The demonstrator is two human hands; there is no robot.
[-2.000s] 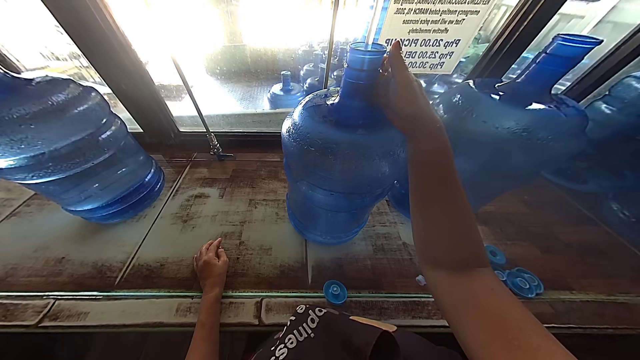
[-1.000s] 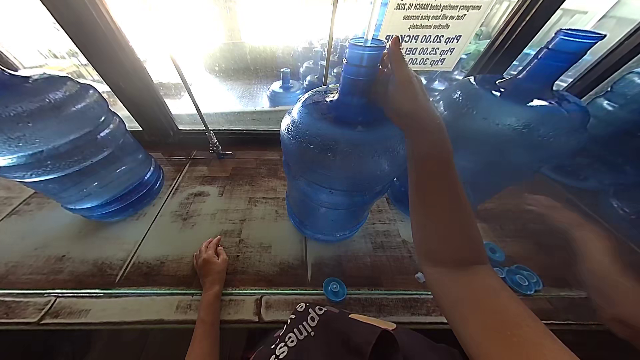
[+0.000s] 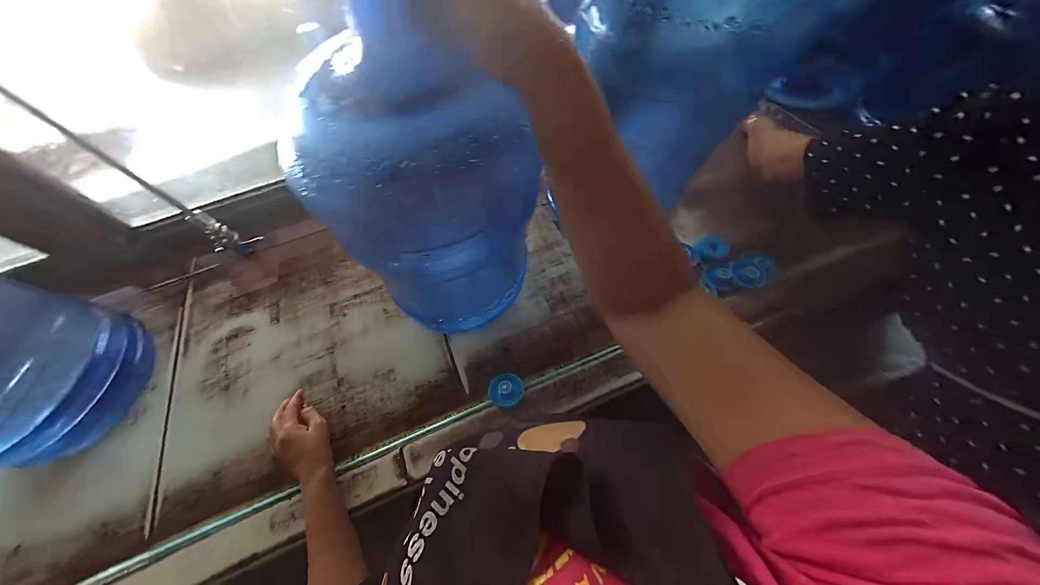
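Note:
A large blue water jug [image 3: 431, 187] stands in the middle of the worn tiled counter, its neck cut off by the top edge. My right hand [image 3: 496, 32] is blurred at the top, beside the jug's neck; its fingers do not show well enough to tell whether they grip it. My left hand [image 3: 299, 431] rests near the counter's front edge with its fingers loosely curled and nothing seen in them. One blue plastic cap [image 3: 505, 390] lies on the front edge, between my left hand and my right forearm.
Another blue jug [image 3: 65, 374] stands at the left. More jugs [image 3: 658, 97] are behind my right arm. Several blue caps [image 3: 749, 272] lie right of my forearm. A co-worker's hand [image 3: 776, 146] touches a jug at the right. A thin rod [image 3: 122, 166] leans by the window frame.
The view has swung down and tilted. The co-worker's dotted sleeve and hand are now in view at the right; one second ago a blurred arm was there. My left hand still lies on the counter.

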